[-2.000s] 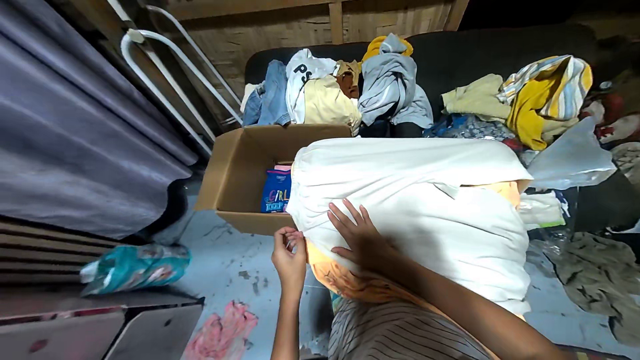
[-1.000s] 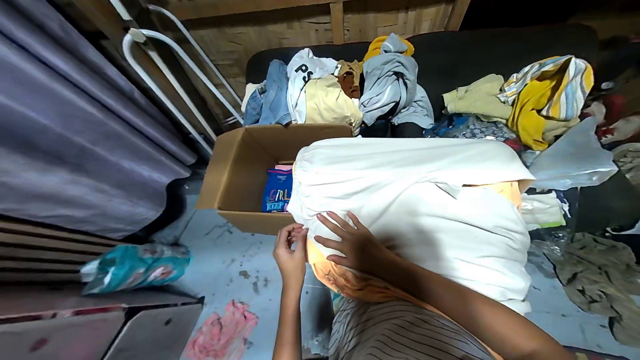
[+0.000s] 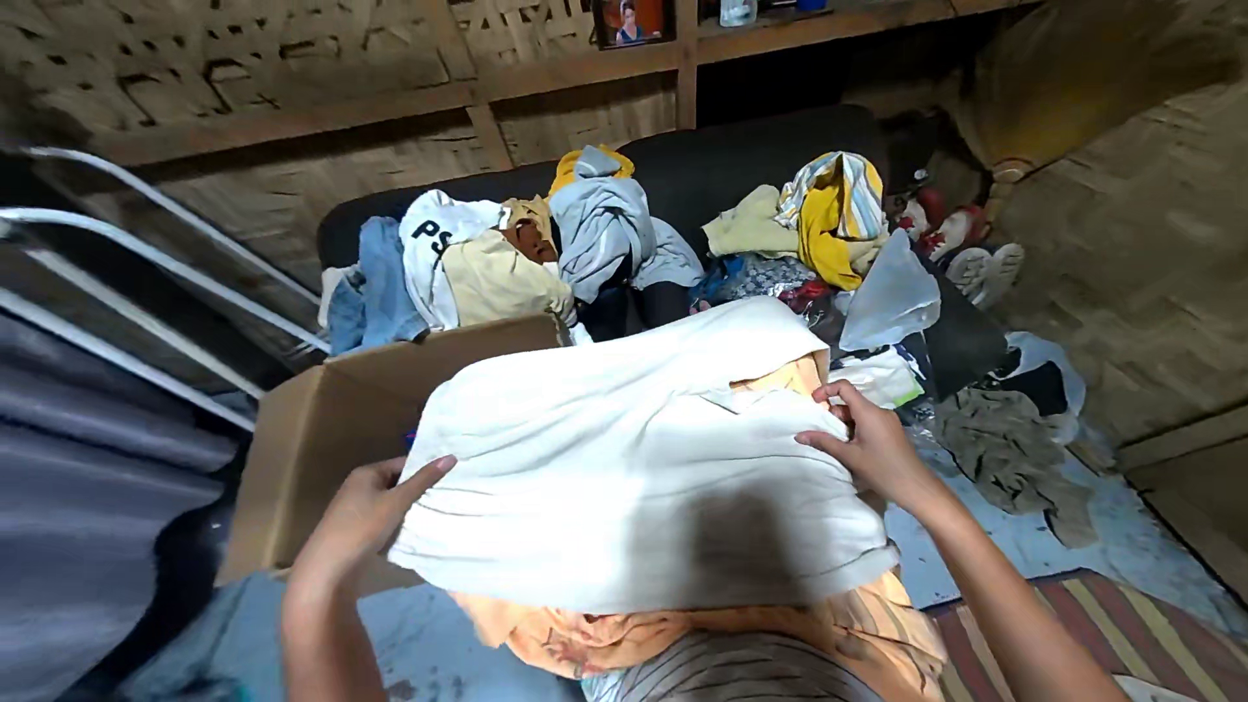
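Note:
A folded white cloth garment (image 3: 604, 487) lies over orange patterned fabric (image 3: 565, 639), close against my body. The fingers of my left hand (image 3: 375, 507) grip its left edge, with the thumb on top. My right hand (image 3: 863, 434) pinches the garment's right edge, near an opening where orange cloth shows. Behind the left part of the white garment stands an open cardboard box (image 3: 292, 458); most of its inside is hidden from this angle.
Piled clothes (image 3: 507, 273) lie on a dark couch (image 3: 673, 146) behind the box. A clear plastic bag (image 3: 892, 292) and a brown crumpled garment (image 3: 1014, 453) are at the right. White metal rails (image 3: 156, 263) stand at the left, and a striped mat (image 3: 1121, 624) lies at the lower right.
My right hand has moved from the garment's left part to its right edge. My left hand now grips the left edge with the thumb on top. The view has shifted up and right.

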